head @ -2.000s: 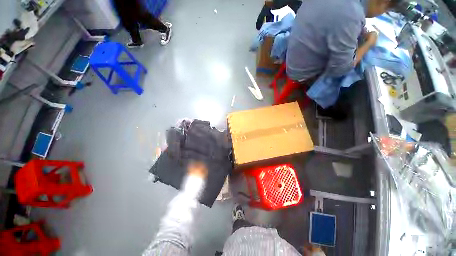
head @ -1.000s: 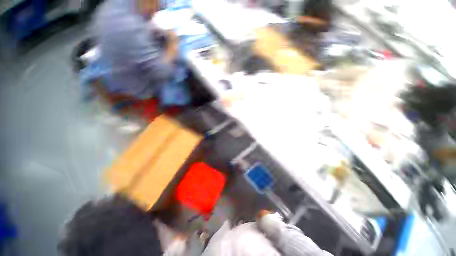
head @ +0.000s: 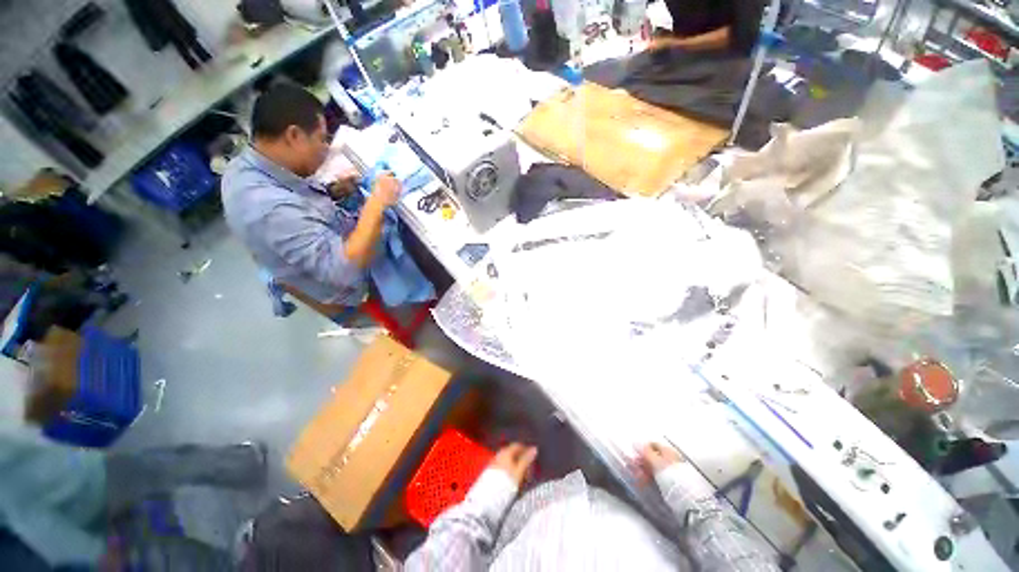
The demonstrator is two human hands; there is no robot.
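My left hand is small in view at the bottom centre, beside the red plastic stool, with nothing visible in it. My right hand is at the near edge of the white sewing table, fingers apart, with nothing visible in it. A wide pile of white sheets lies on the table in front of me, with small dark strips on it. Clear crinkled plastic hangs at its left edge. Dark garments are heaped at the lower left, partly cut off.
A cardboard box stands left of the stool. A seated person works at a sewing machine. Another machine lies along the table at right. A tan board and a crumpled cream bundle are at the far side.
The view has swung from the floor to the table. The left hand, earlier reaching over the dark garments, is now near the stool. The right hand has come to the table edge.
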